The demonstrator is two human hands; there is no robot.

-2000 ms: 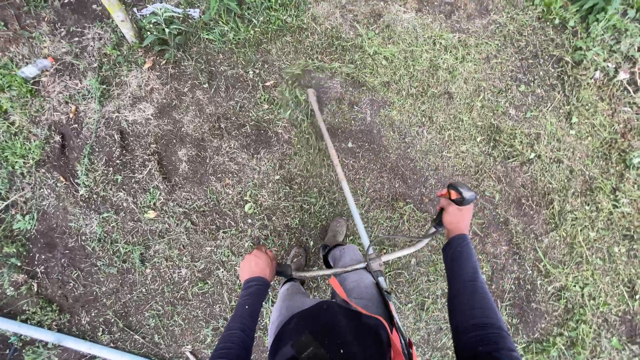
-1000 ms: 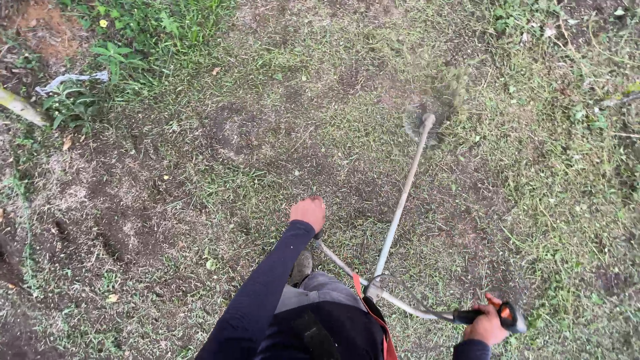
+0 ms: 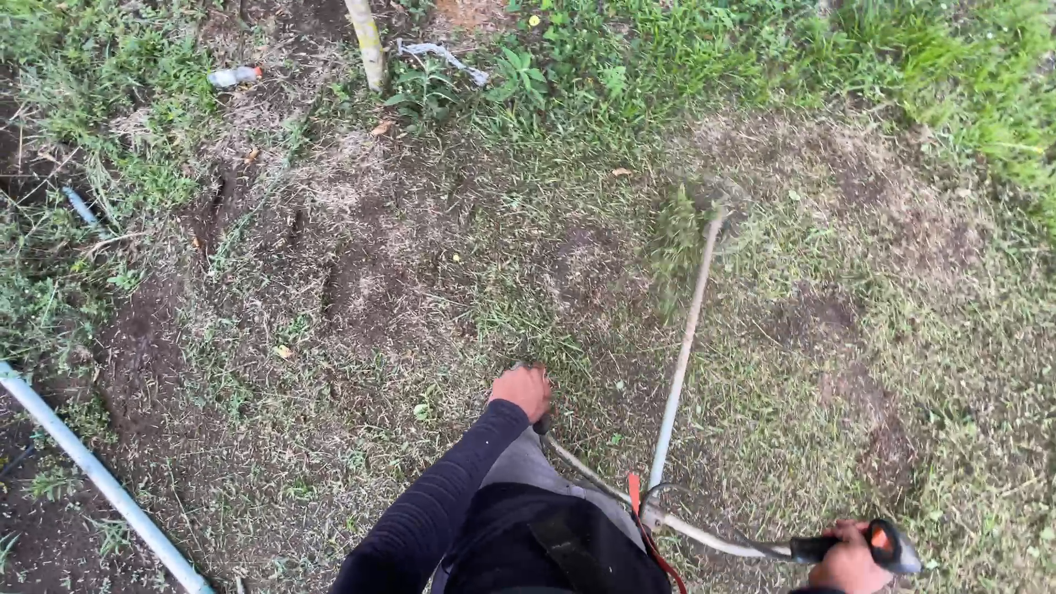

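Note:
A brush cutter's pale shaft [image 3: 683, 355] runs forward from my waist, its spinning head [image 3: 719, 206] blurred low over the grass, with a spray of cut grass [image 3: 678, 239] just left of it. My left hand [image 3: 524, 390] is closed around the left grip of the bent handlebar [image 3: 714, 540]. At the lower right, my right hand [image 3: 851, 559] holds the black control grip [image 3: 895, 546] with its orange part. An orange strap [image 3: 634, 492] hangs by the joint of shaft and handlebar. The cutting line or blade itself is too blurred to tell.
A thin trunk or post [image 3: 366, 45] stands at the top, beside a pale crumpled strip [image 3: 444, 58]. A plastic bottle [image 3: 234, 77] lies farther left. A light-blue pipe [image 3: 103, 478] crosses the lower left. Taller green grass [image 3: 973, 74] grows at the upper right.
Since one second ago the cutter's head has swung left relative to my body, with grass now thrown on its left side. Both hands keep their hold. The view has shifted.

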